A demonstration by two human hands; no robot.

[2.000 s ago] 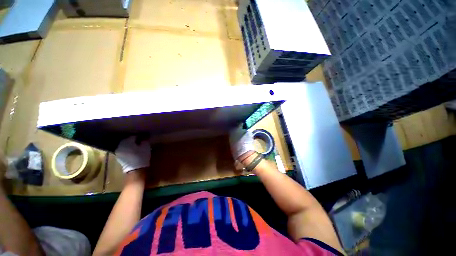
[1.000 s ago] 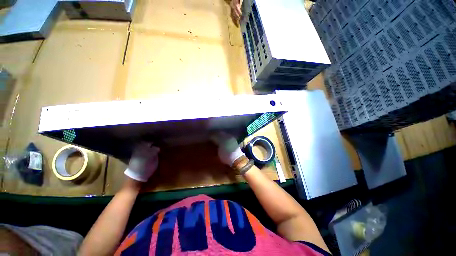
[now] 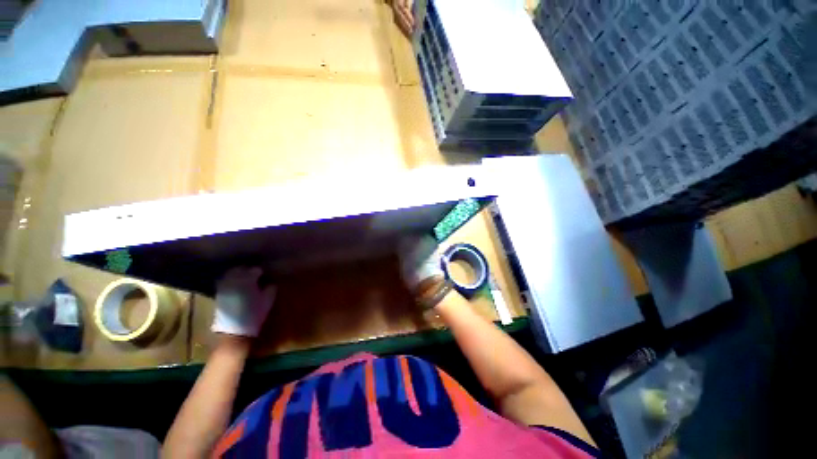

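A long chassis tray stands tilted on edge across the bench, its white side up and its dark inside facing me. Green vent panels show at both its ends. My left hand, in a white glove, is at the tray's lower left, its fingertips hidden in the shadow inside. My right hand, in a white glove, is at the lower right inside, its fingers blurred against the tray. A cream masking tape roll lies left of my left hand. A dark green tape roll lies just right of my right hand.
A closed grey chassis lies right of the tray, with stacked chassis behind it. A tall perforated stack stands far right. A bagged dark item lies at the left. A person's hand shows at the top; another person's arm is lower left.
The tray's left end sits slightly lower in view. My left hand has shifted a little left and down, and my right hand slightly right. The surroundings have shifted slightly with the camera.
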